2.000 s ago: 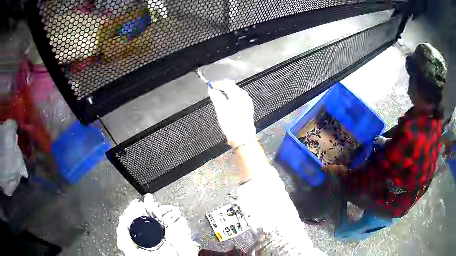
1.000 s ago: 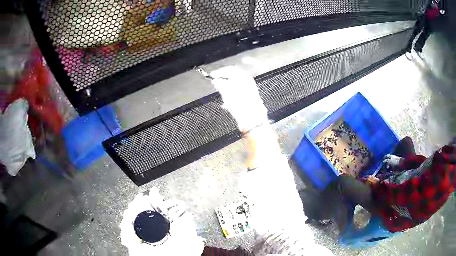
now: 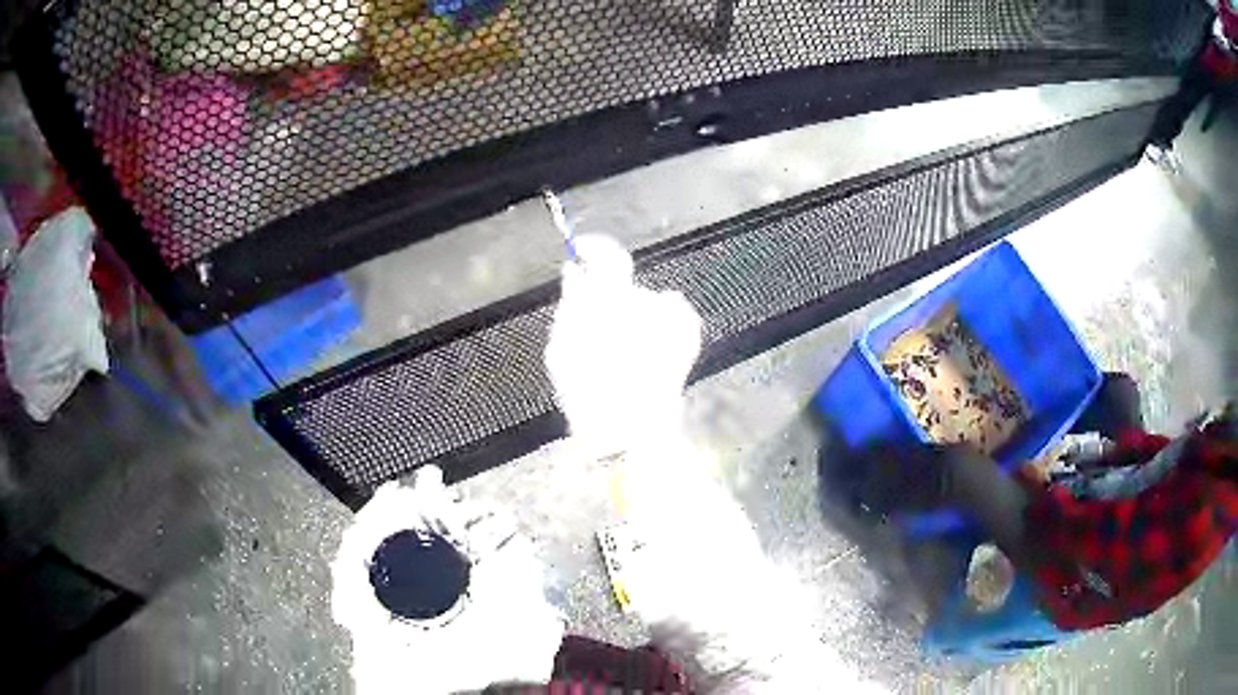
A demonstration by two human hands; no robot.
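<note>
My gloved right hand (image 3: 625, 340), washed out by glare, holds a thin touch-up brush (image 3: 559, 224). The brush tip is at the lower frame edge (image 3: 462, 204) of the large curved black mesh panel (image 3: 407, 136); whether it touches cannot be told. A narrower mesh panel (image 3: 448, 380) lies below, partly behind my hand. My gloved left hand (image 3: 475, 611) holds a round paint pot (image 3: 420, 574) with dark paint at the bottom of the view. White cloth or glove surrounds the pot, and the two blend together.
A blue crate (image 3: 1052, 319) with small dark parts stands at the right, beside a seated person in a red-black checked shirt (image 3: 1127, 543) on a blue stool (image 3: 991, 625). Another blue crate (image 3: 292, 333) is at the left. A printed card (image 3: 618, 564) lies on the floor. Another person's legs (image 3: 1188, 116) show top right.
The view has shifted, so the right crate and seated person sit further right. My right hand now appears lower, with the brush more upright at the frame edge. The pot stays in my left hand.
</note>
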